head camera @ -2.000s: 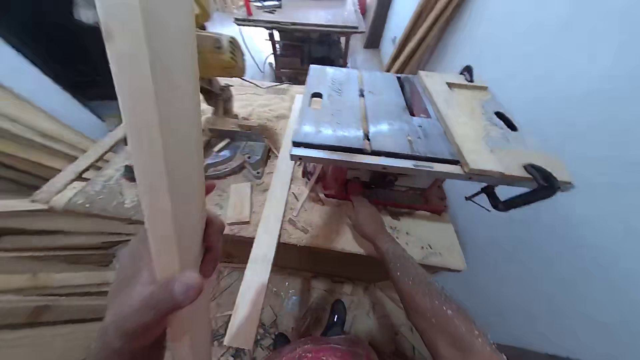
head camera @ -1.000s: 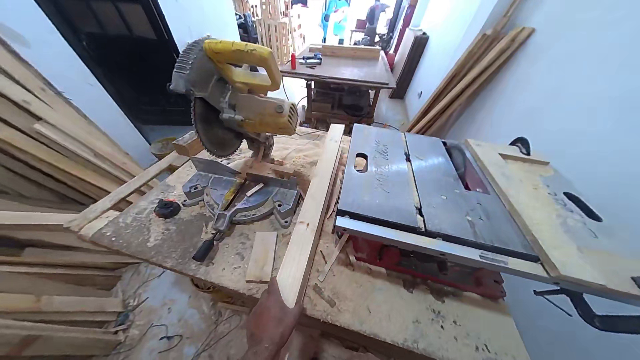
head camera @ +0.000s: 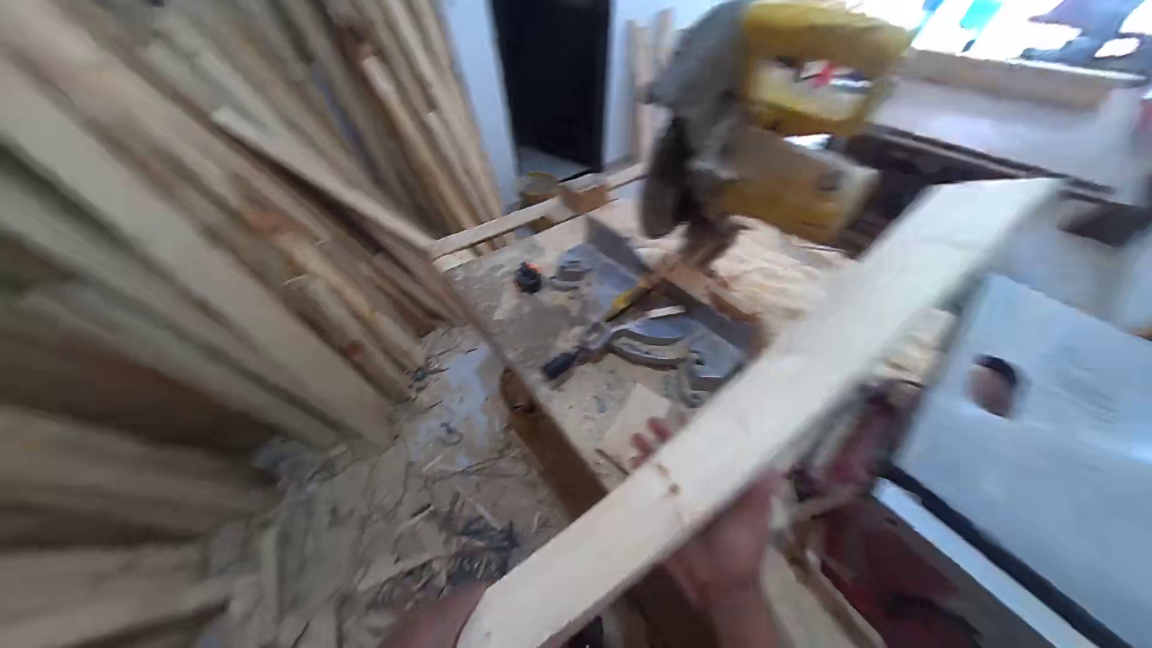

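Note:
A long pale wooden board (head camera: 765, 405) is held up at a slant from the bottom of the view to the upper right. My right hand (head camera: 729, 540) grips it from beneath, with fingertips showing past its left edge. At the board's near end, my left hand (head camera: 436, 621) is only partly in view, blurred and cut off by the frame; its fingers are hidden. Behind the board stands a yellow miter saw (head camera: 801, 117), its grey base (head camera: 666, 342) on the workbench. A small wood block (head camera: 634, 418) lies near my right fingertips.
Stacked and leaning boards (head camera: 225, 270) fill the left side. A table saw (head camera: 1035, 450) with a metal top is at the right. Wood scraps and shavings (head camera: 459, 531) litter the floor beside the workbench (head camera: 540, 315). A dark doorway (head camera: 551, 81) is behind.
The board that lay along the left of the table saw one second ago is now raised, with my right hand under it. The view has swung left and closer to the miter saw.

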